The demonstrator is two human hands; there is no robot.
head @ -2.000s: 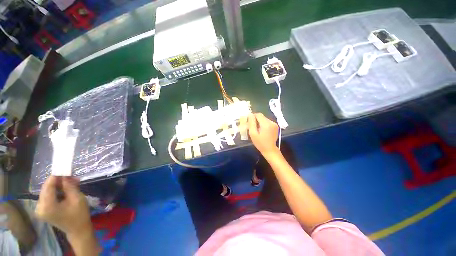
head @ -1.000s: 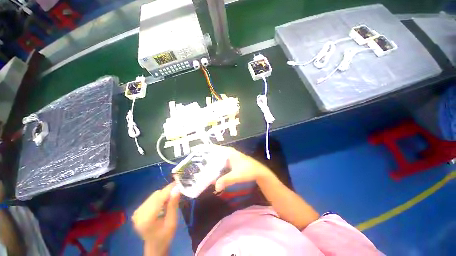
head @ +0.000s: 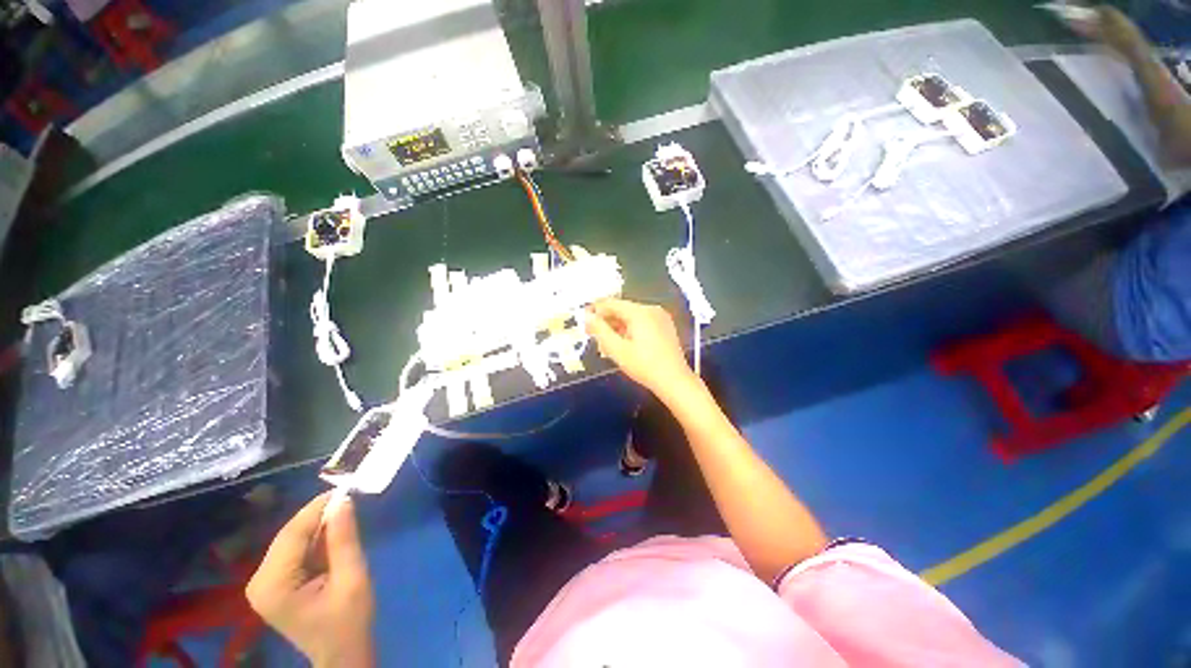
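My left hand (head: pixel 320 574) holds an open power adapter (head: pixel 372 448) by its lower end, above the bench's near edge, left of the white test fixture (head: pixel 503 320). The adapter's dark circuit board shows, and its outline is overexposed. My right hand (head: pixel 634 342) is at the fixture's right front, fingertips against it; whether it grips something is hidden by glare. One open adapter (head: pixel 336 232) with a bundled white cord lies left of the fixture, another (head: pixel 673 179) lies to its right.
A light-grey instrument (head: pixel 425 105) with a lit display stands behind, beside a metal upright (head: pixel 566 78). A film-wrapped dark pad (head: pixel 157 352) holds one adapter at left; a grey pad (head: pixel 901 196) holds two at right. Another person's arm (head: pixel 1139 72) is at far right. Red stools stand below.
The adapter has moved left and away from my right hand, held by my left hand alone. My right hand has moved up to the fixture. Another person's arm has appeared at far right.
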